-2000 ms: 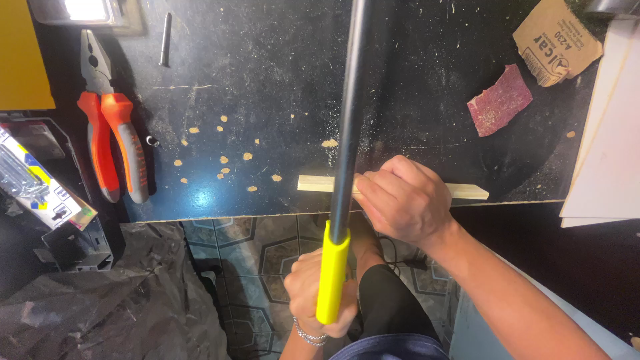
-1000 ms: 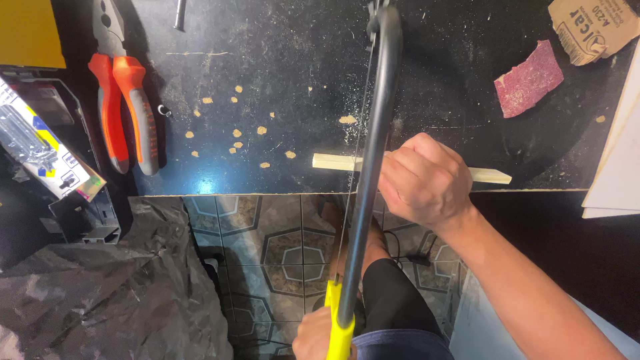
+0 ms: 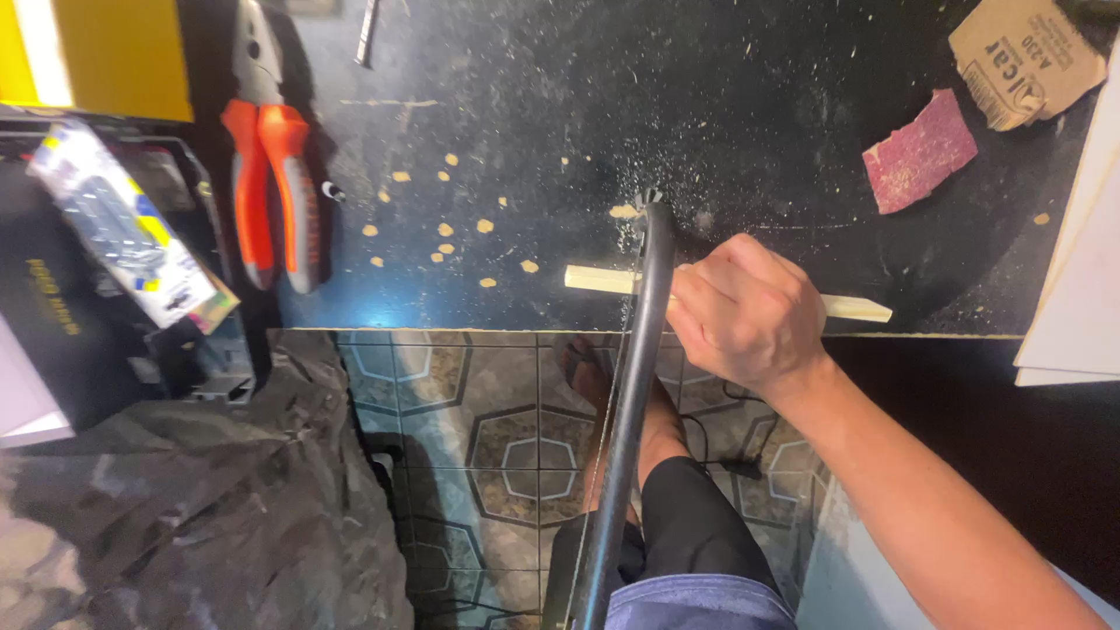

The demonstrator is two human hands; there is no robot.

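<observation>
A bow saw with a black tubular frame (image 3: 643, 350) and a thin toothed blade crosses a pale wooden strip (image 3: 599, 279) near the strip's left part. The strip lies along the front edge of a dark tabletop. Closed over its middle is my right hand (image 3: 748, 311), just right of the saw frame. The saw's front end is over the tabletop, beyond the strip; its handle is outside the view. My left hand is out of view too. Pale sawdust (image 3: 626, 232) lies around the blade line, and whether the strip is cut through cannot be told.
Orange-and-grey pliers (image 3: 271, 175) lie at the left, near a yellow box (image 3: 96, 61) and a packaged item (image 3: 127, 232). Small wood chips (image 3: 445, 230) dot the tabletop. At the right are reddish sandpaper (image 3: 921, 150), a torn cardboard piece (image 3: 1024, 61) and white sheets (image 3: 1076, 262).
The saw has moved back toward my body, bringing its front end into view. My left hand, earlier on the yellow handle, has left the view. My right hand stays on the strip.
</observation>
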